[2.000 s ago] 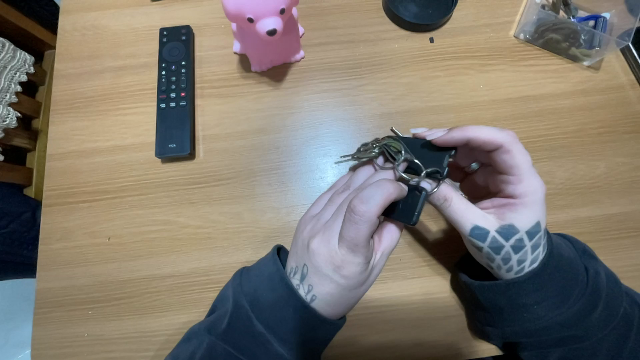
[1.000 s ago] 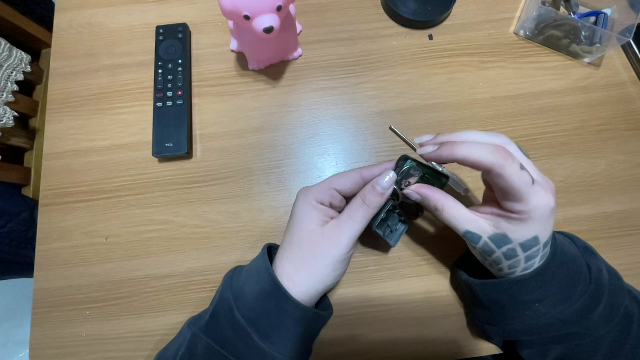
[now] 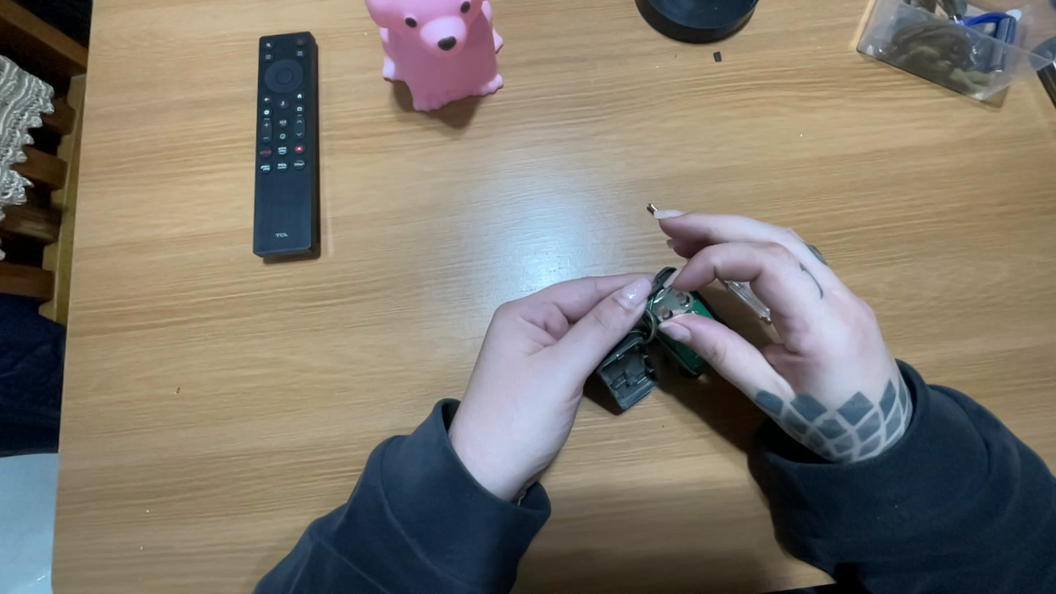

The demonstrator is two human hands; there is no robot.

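Between my two hands is an opened black key fob (image 3: 629, 378) on a metal ring. My left hand (image 3: 549, 363) pinches the casing near the ring between thumb and fingers. The thumb and a finger of my right hand (image 3: 767, 313) hold the fob's green circuit board (image 3: 686, 351), which carries a round metal part. A slim screwdriver with a clear handle (image 3: 749, 300) is tucked in the right hand's fingers, its metal tip (image 3: 652, 209) pointing up and left. My left fingers cover part of the casing, and the keys seen earlier are hidden.
A black TCL remote control (image 3: 285, 198) lies at the left. Behind it to the right stands a pink animal figure (image 3: 441, 58). A round black object (image 3: 697, 16), a small dark piece (image 3: 717, 57) and a clear plastic box of small items (image 3: 932, 54) are at the far side.
The fob was closed with keys showing two seconds ago; its casing is now open and the green board is exposed. The screwdriver has tilted in my right hand.
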